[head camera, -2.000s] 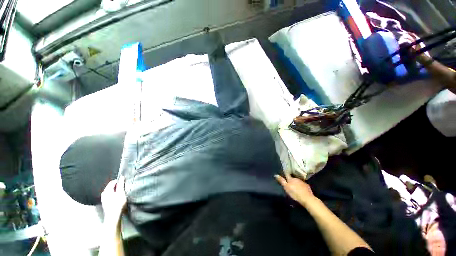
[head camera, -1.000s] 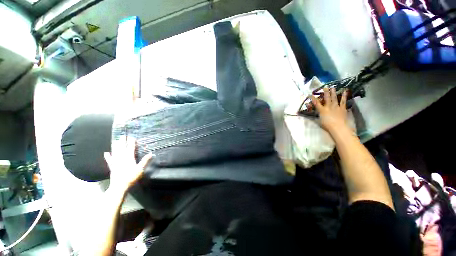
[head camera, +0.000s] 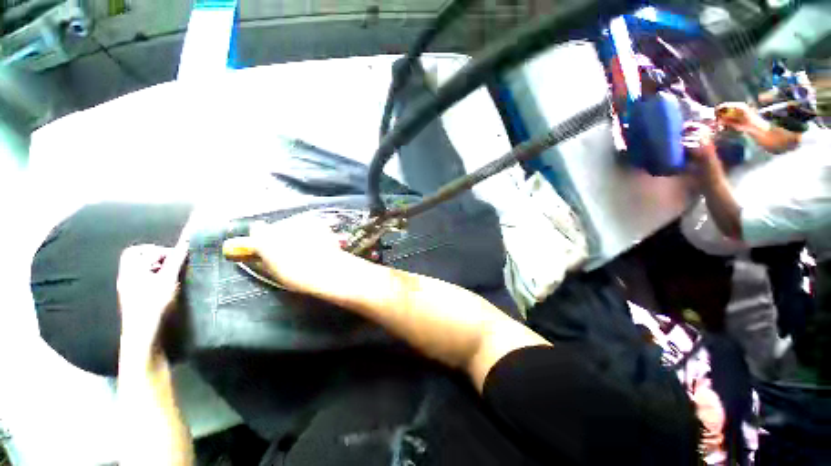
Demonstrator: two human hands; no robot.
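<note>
The dark denim jacket lies over the padded pressing arm, whose rounded left end sticks out past the jacket's edge. My right hand is closed on the steam iron, which rests on the jacket. The orange-brown handle end shows at my fingers; my hand and forearm hide most of its plate. My left hand is at the jacket's left edge, fingers bent; whether it pinches the cloth is not clear. One sleeve stretches toward the far side.
The steam hose and a cord cross the view from the iron. The off-white rest cloth lies right of the jacket on the white table. A person works at the right. Pink-white patterned cloth lies lower right.
My right hand has gone from the jacket's right edge to the rest cloth, taken the iron and brought it left onto the jacket. My left hand has moved back to the jacket's left edge.
</note>
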